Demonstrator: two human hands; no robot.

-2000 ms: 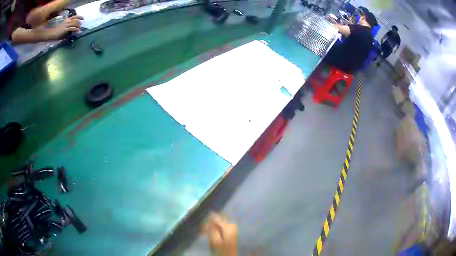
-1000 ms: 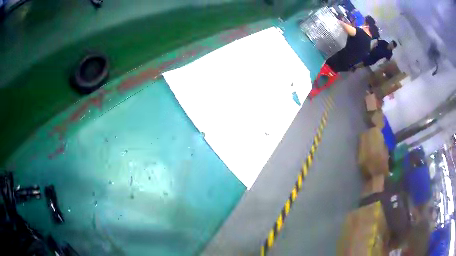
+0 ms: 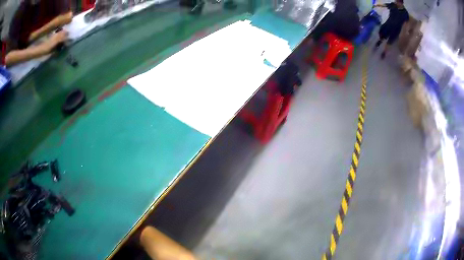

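A pile of short, glossy black plastic pieces lies on the teal bench at the lower left. A large white sheet lies flat across the middle of the bench. A black ear cushion lies on the green belt at the left. What looks like my right hand or wrist shows blurred at the bottom edge, beside and below the bench edge. Its fingers cannot be made out, nor whether it holds anything. My left hand is not in view.
A worker's arms reach over the far side of the belt. Red stools stand beside the bench. Another person stands farther back. Yellow-black tape runs along the grey floor. Cardboard boxes line the right side.
The view has swung, so the bench things sit differently in the picture. My right hand or wrist, out of view one second ago, shows again, farther left than two seconds ago.
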